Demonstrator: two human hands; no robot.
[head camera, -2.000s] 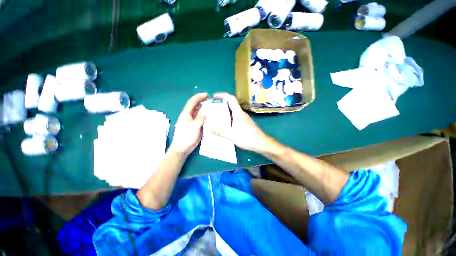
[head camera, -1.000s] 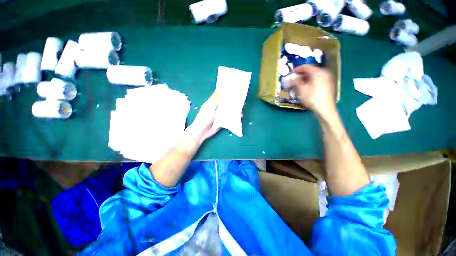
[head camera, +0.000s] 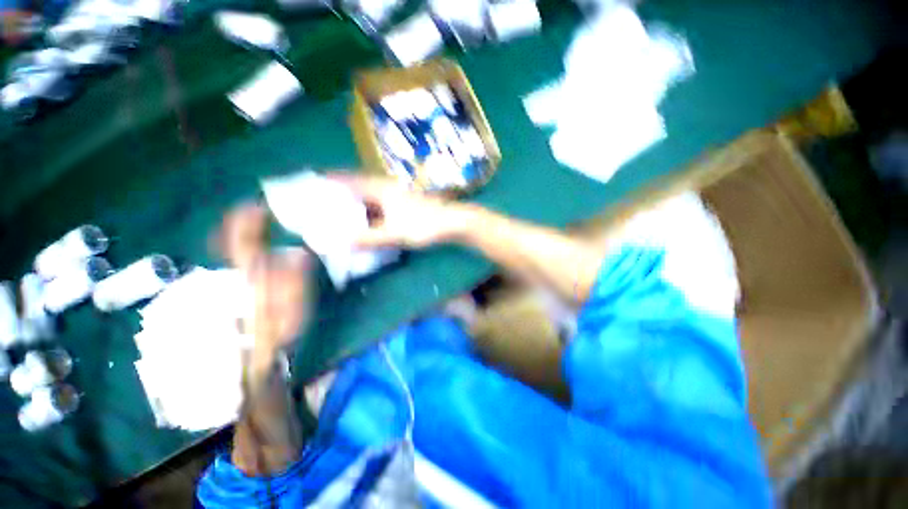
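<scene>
The view is blurred. My right hand (head camera: 403, 214) grips a white sheet or sleeve (head camera: 321, 211) above the bench, in front of the small carton. Whether anything is inside it cannot be seen. My left hand (head camera: 269, 273) is blurred, to the left of the held sheet and at the right edge of the white sheet stack (head camera: 189, 343). Its fingers look apart, with nothing visible in them. The small open carton (head camera: 366, 124) holds dark blue and white discs (head camera: 428, 134).
White cylindrical units lie left of the stack (head camera: 134, 282) and along the far strip (head camera: 267, 91). Crumpled white wrapping (head camera: 612, 89) lies on the green bench (head camera: 538, 199) at the far right. A large carton (head camera: 806, 348) with white pieces stands beside my right arm.
The view has tilted and shifted. My right hand has left the small carton and now grips the white sheet. My left hand has come off the sheet and is beside the stack.
</scene>
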